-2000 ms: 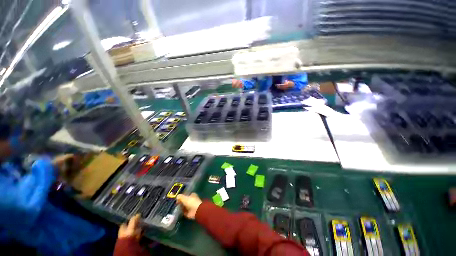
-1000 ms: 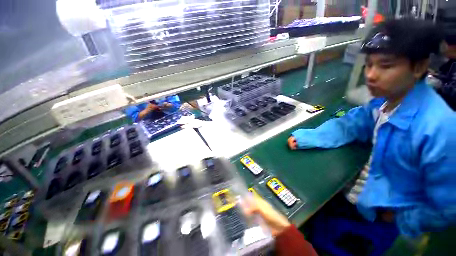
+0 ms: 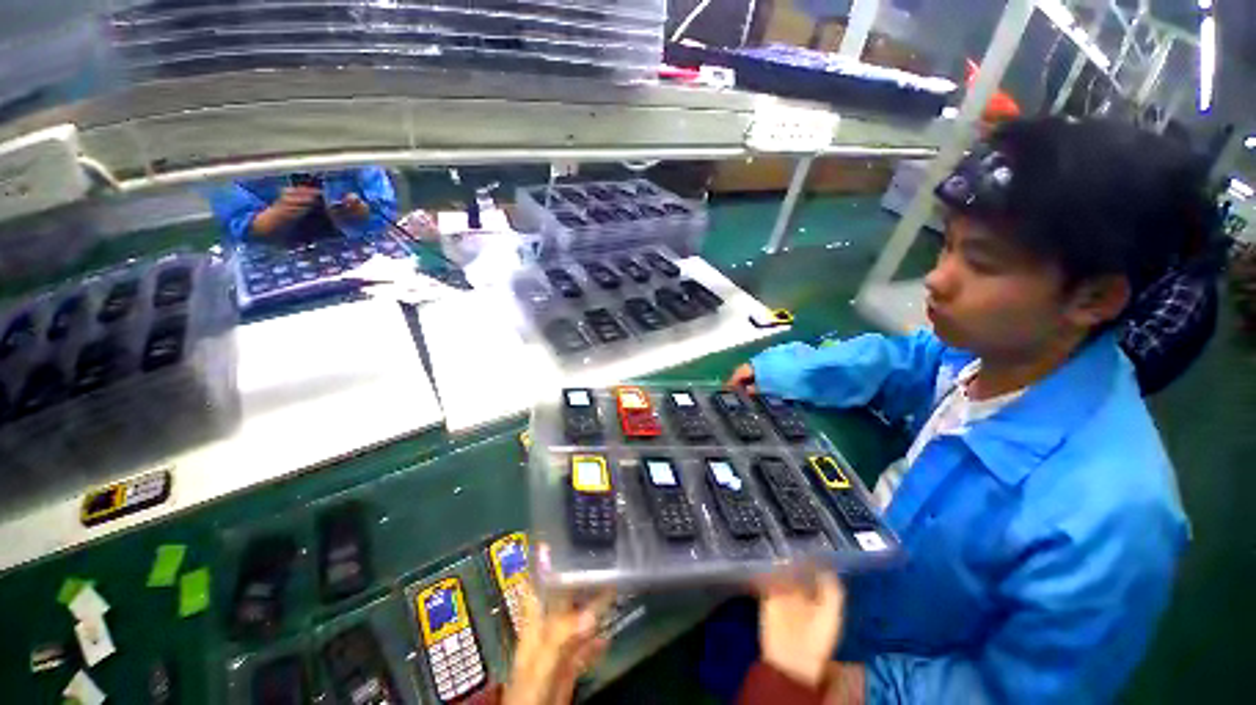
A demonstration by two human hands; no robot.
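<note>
A clear phone tray (image 3: pixel 711 556) is held up over the bench in front of the neighbour. It holds two rows of keypad phones, mostly black, with a red-framed phone (image 3: pixel 638 413) in the far row and yellow-framed ones in the near row. My left hand (image 3: pixel 557 636) is at the tray's near left edge. My right hand (image 3: pixel 800 623) is at its near right edge. The fingertips of both hands are partly hidden by the tray.
Yellow-framed phones (image 3: pixel 451 636) and black phones in clear trays lie at lower left. Green and white pieces (image 3: pixel 167 565) lie beside them. Stacked filled trays (image 3: pixel 110 361) stand beyond. A person in a blue smock (image 3: pixel 1019 475) is close at right; another works across the bench.
The view has turned right. The filled tray has moved from the left side of the bench to the right, in front of the neighbour, held by both my hands.
</note>
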